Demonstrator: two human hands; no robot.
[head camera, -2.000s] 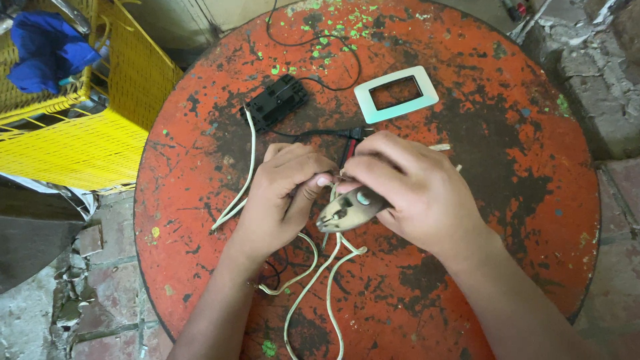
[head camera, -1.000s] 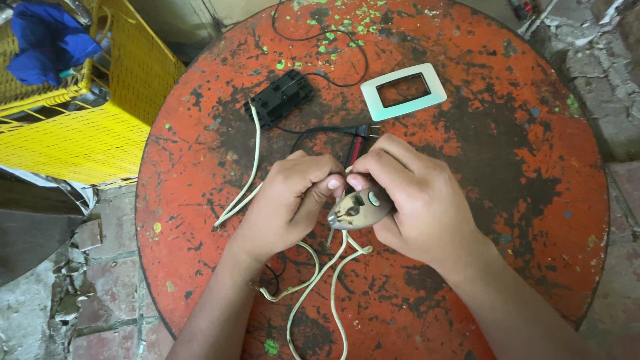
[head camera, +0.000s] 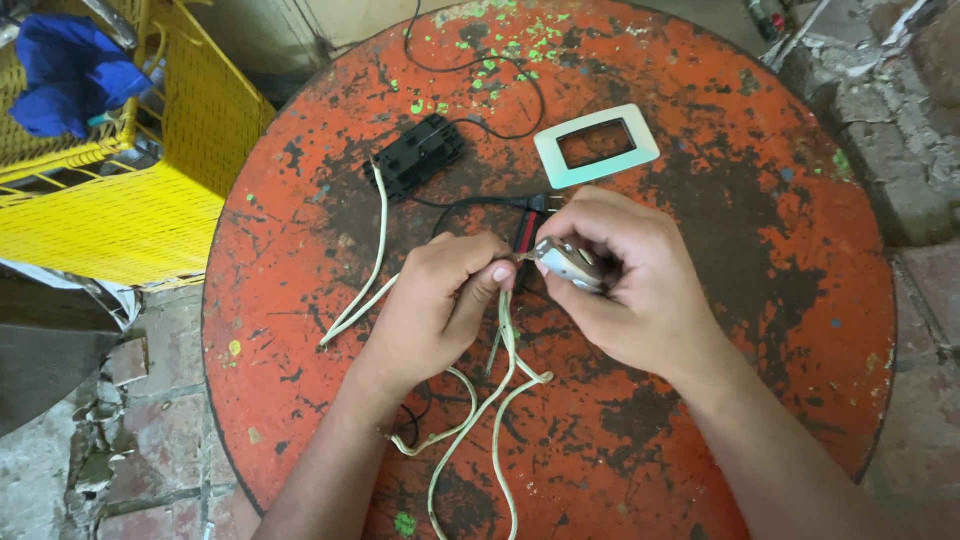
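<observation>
My left hand (head camera: 450, 300) pinches the bared copper end of a white electrical cable (head camera: 504, 322) between thumb and forefinger. In my right hand (head camera: 626, 277) is a metal hand tool (head camera: 571, 264), perhaps pliers, its tip at the copper strands; my fingers hide most of it. Loops of the cable hang below onto the table. Behind my hands lie a red and black tool handle (head camera: 527, 234) and a black two-pin plug (head camera: 541, 202). A black plastic module (head camera: 416, 156) with a white wire (head camera: 382, 225) lies farther back, left of a white wall plate frame (head camera: 551, 154).
The round table (head camera: 795, 247) has worn red paint. A thin black cord (head camera: 541, 97) curls over its back. At the left stands a yellow woven basket (head camera: 202, 150) with a blue cloth (head camera: 71, 75) on it. Broken brick flooring (head camera: 161, 442) surrounds the table.
The tool in my right hand has turned and now has its tip toward my left fingers, where before it angled down-left. The two hands stand slightly farther apart.
</observation>
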